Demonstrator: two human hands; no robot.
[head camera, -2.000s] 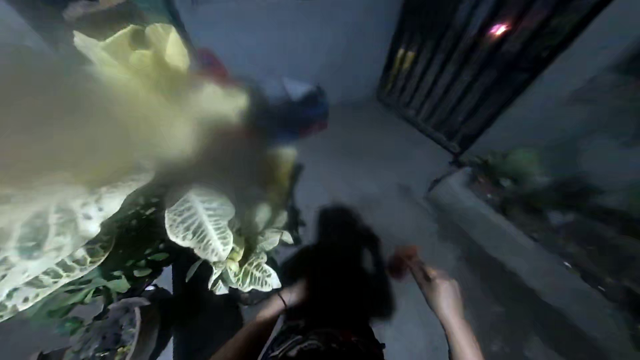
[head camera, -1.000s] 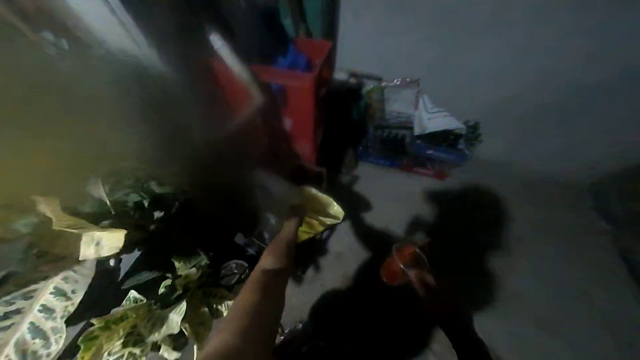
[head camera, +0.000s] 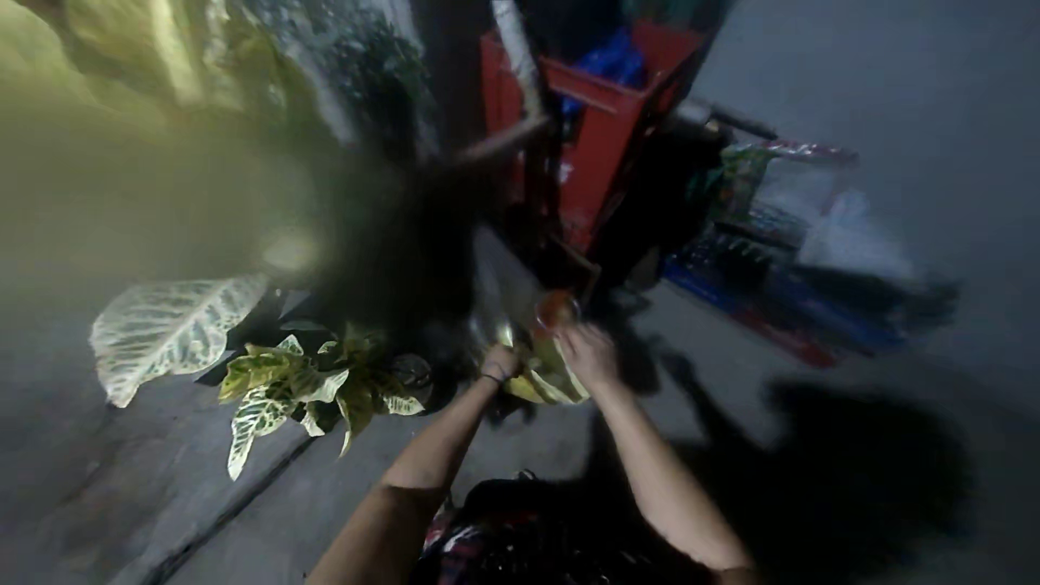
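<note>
My left hand (head camera: 501, 362), with a thin dark band at the wrist, is closed on the edge of a yellow and whitish bag (head camera: 536, 385). Close beside it on the right, my right hand (head camera: 587, 351) holds a small round reddish-orange cup (head camera: 557, 309) over the bag's upper part. Blur hides what the cup contains and how the fingertips sit. The cup appears tilted toward the bag, but whether anything leaves it cannot be seen.
A red plastic crate (head camera: 597, 130) with a blue bag stands beyond my hands, a branch (head camera: 518, 57) before it. Right of it lie a blue tray (head camera: 715, 301) and a whitish plastic bag (head camera: 853, 240). Variegated leafy plants (head camera: 313, 382) grow at left.
My right hand has brought the reddish cup over to the yellow bag in my left hand; a second ago they were apart. The view has swung toward the red crate.
</note>
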